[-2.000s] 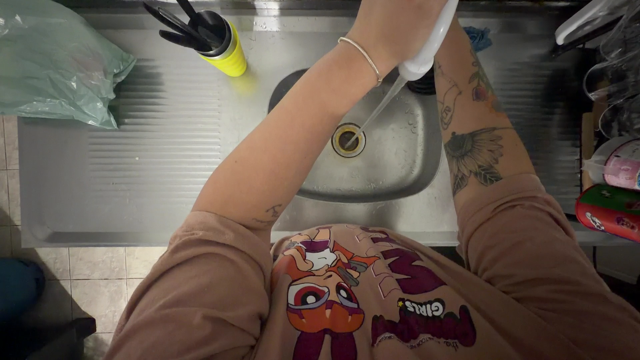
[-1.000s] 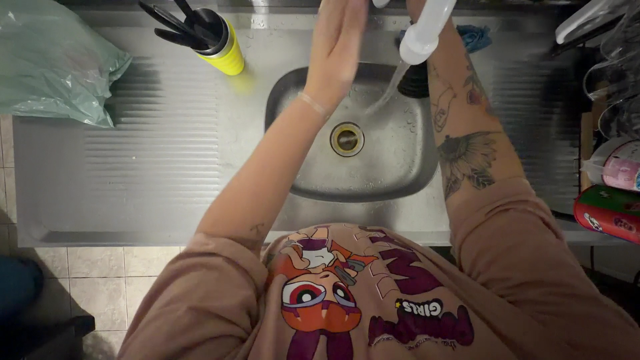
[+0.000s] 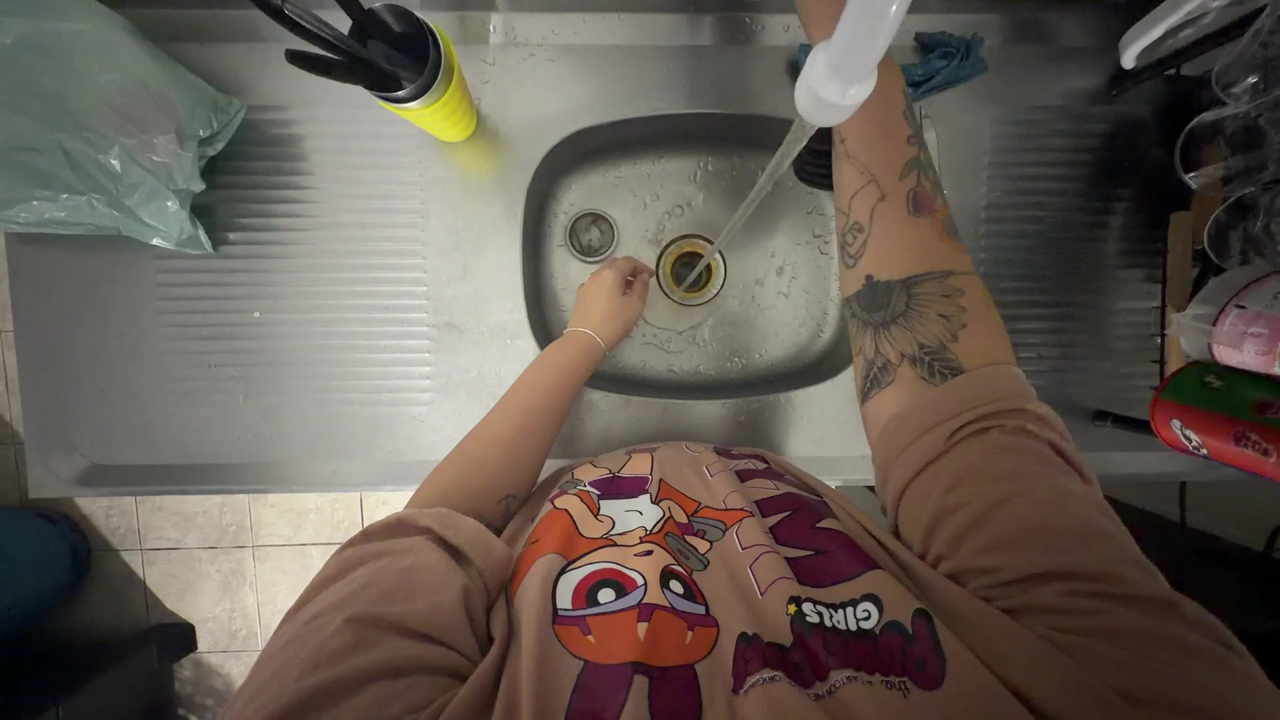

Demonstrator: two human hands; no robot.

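Observation:
My left hand [image 3: 612,296] is down in the stainless steel sink basin [image 3: 760,365], its fingertips at the left edge of the drain [image 3: 691,270]. Whether it holds anything small cannot be made out. A round metal sink strainer [image 3: 592,235] lies just above that hand, on the basin floor. Water [image 3: 750,200] runs from the white faucet spout [image 3: 838,85] toward the drain. My right forearm reaches up past the basin's right side, behind the spout; the right hand lies beyond the top edge of the view.
A yellow tumbler [image 3: 445,105] with black-handled utensils stands upper left, near a green plastic bag [image 3: 95,130]. A blue cloth [image 3: 945,62] lies behind the basin. Glasses [image 3: 1240,140] and a red and green can [image 3: 1220,415] are at the right.
My left hand has come down from near the faucet into the basin. The round strainer now shows on the basin floor, where none was visible before. Water was running in the earlier frames too.

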